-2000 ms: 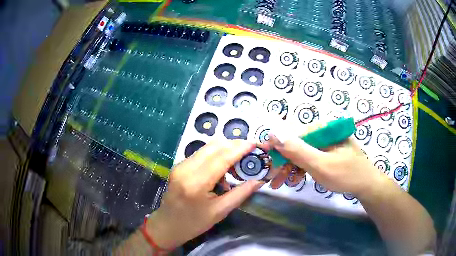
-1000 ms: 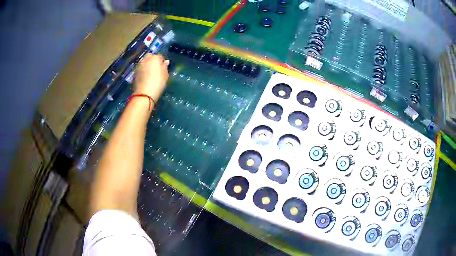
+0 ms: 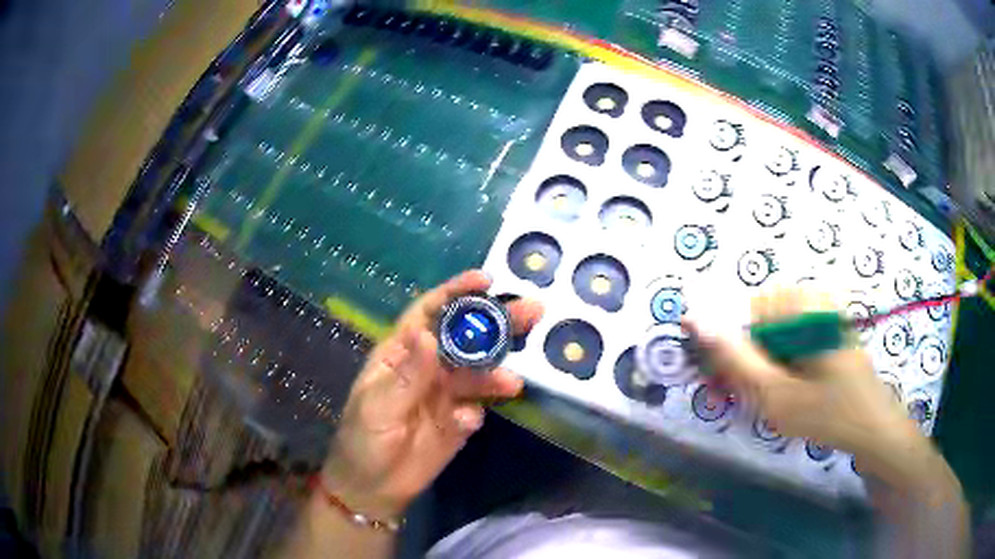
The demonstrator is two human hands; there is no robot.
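My left hand [image 3: 409, 409] holds a small speaker driver [image 3: 475, 331], glossy blue-black face up, between thumb and fingers beside the tray's lower left corner. My right hand [image 3: 796, 382] is blurred over the lower part of the white foam tray [image 3: 524, 229]. It holds the green-handled probe [image 3: 802, 335], whose red lead [image 3: 927, 302] runs off to the right. Another driver [image 3: 666, 358] shows at my right fingertips, over a dark pocket; whether the fingers grip it is unclear. The tray's left pockets are mostly dark with tan centres; silver-ringed drivers fill the right columns.
A clear blister tray [image 3: 360, 164] lies on the green mat at left, with a dark row along its far edge. More blister trays [image 3: 764, 66] with black parts and white tags are at the back. Cardboard [image 3: 109, 120] stands at far left; stacked sheets are at right.
My left hand has come back from the far blister tray and now holds a driver. My right hand with the probe has come into view over the foam tray. The view has shifted.
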